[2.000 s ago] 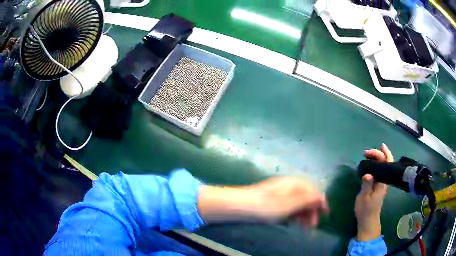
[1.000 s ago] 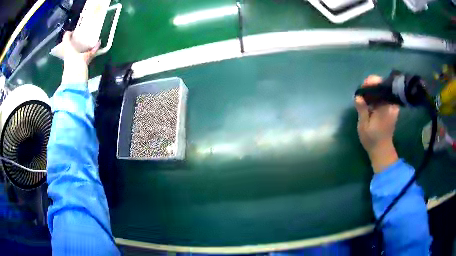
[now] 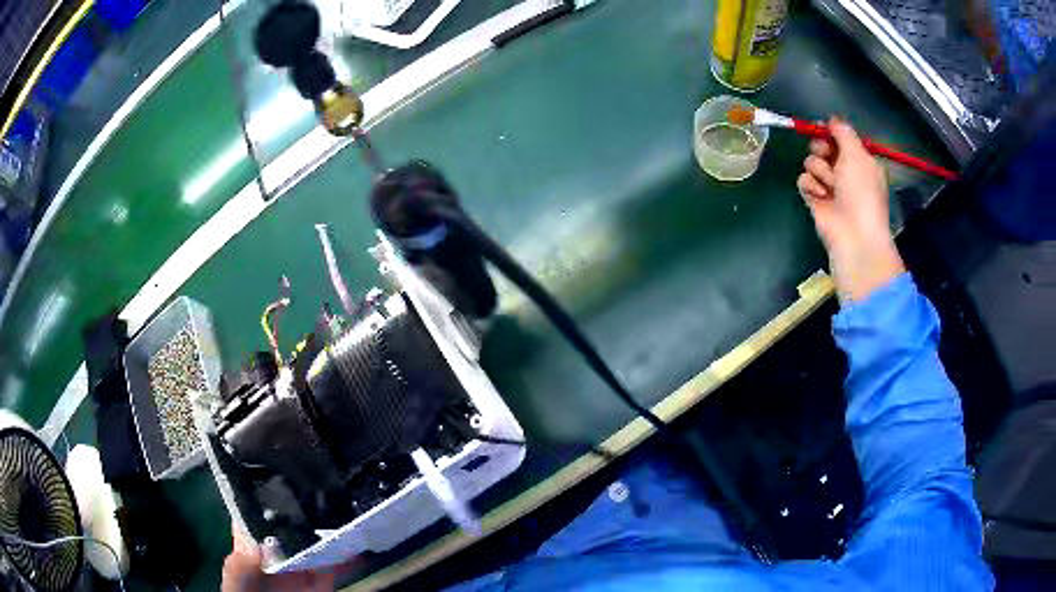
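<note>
The white housing (image 3: 499, 426) with a glossy black block (image 3: 368, 376) in it sits at lower centre left. My left hand (image 3: 246, 569) grips its lower left corner, mostly hidden under it and cut off by the picture's edge. My right hand (image 3: 848, 191) holds the red-handled brush (image 3: 799, 125) at upper right. The brush's orange tip is over the rim of a small clear cup (image 3: 727, 148). A white strip (image 3: 444, 489) hangs over the housing's front edge. Thin wires (image 3: 273, 327) stand up at the block's back.
The black electric screwdriver (image 3: 434, 231) hangs over the housing's back right edge, its cord running down right. A yellow can (image 3: 750, 44) stands behind the cup. The screw tray (image 3: 203, 335), black parts (image 3: 112, 399) and a desk fan (image 3: 35, 509) are at left.
The white housing is now in front of me, brought from the far left by my left hand. My right hand has let go of the screwdriver and taken the brush. The view has turned.
</note>
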